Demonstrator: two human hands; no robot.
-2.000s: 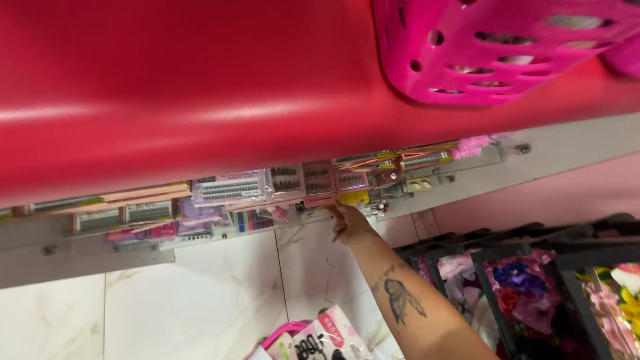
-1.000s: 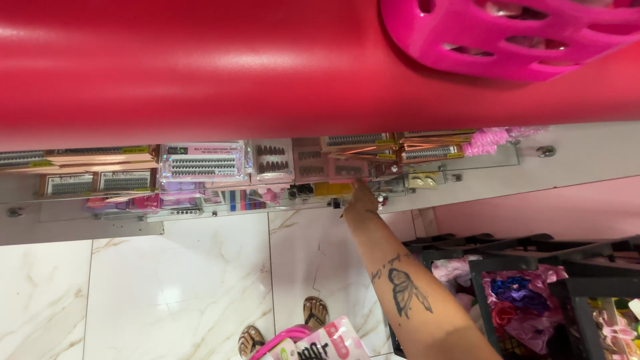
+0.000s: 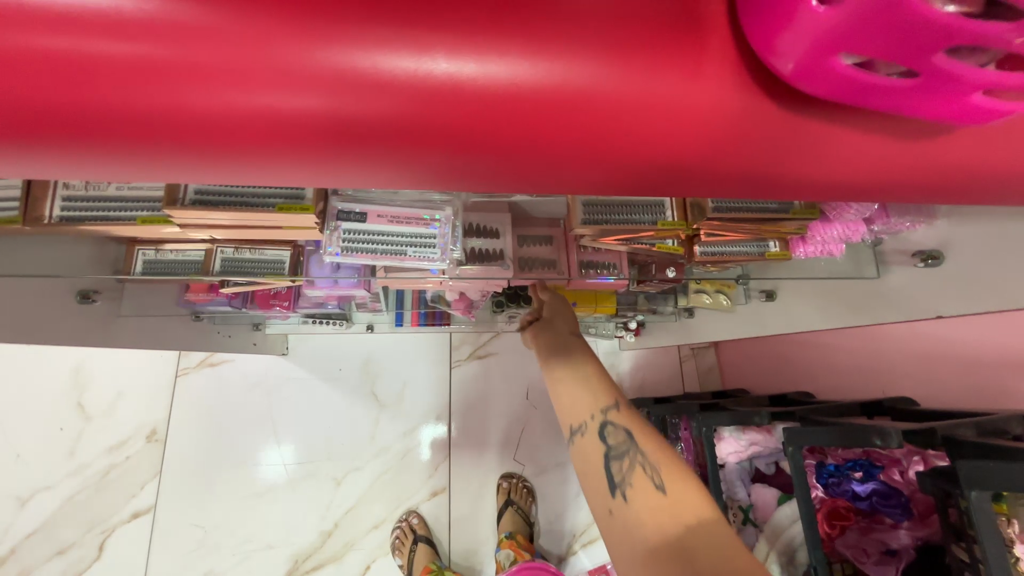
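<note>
My right hand (image 3: 550, 316) reaches to the front edge of the glass shelves, its fingertips just below a pink press-on nail box (image 3: 538, 246). Whether the fingers grip anything cannot be told. A clear-lidded nail box (image 3: 484, 242) stands left of that one, and another nail box (image 3: 598, 264) right of it. Farther left lies a holographic false-lash pack (image 3: 390, 238). Lash boxes with copper edges (image 3: 628, 214) are stacked to the right. A yellow item (image 3: 590, 302) and small dark bottles (image 3: 512, 300) sit on a lower shelf beside the hand. My left hand is out of view.
A red padded surface (image 3: 360, 96) spans the top, with a magenta plastic basket (image 3: 872, 48) on it. Black baskets (image 3: 808, 496) of scrunchies and flowers stand at lower right. Two sandalled feet (image 3: 514, 504) rest on the marble-look tile floor (image 3: 264, 448).
My right hand stays at the shelf edge near the nail boxes. The view has shifted, and more of the shelves and both sandalled feet now show.
</note>
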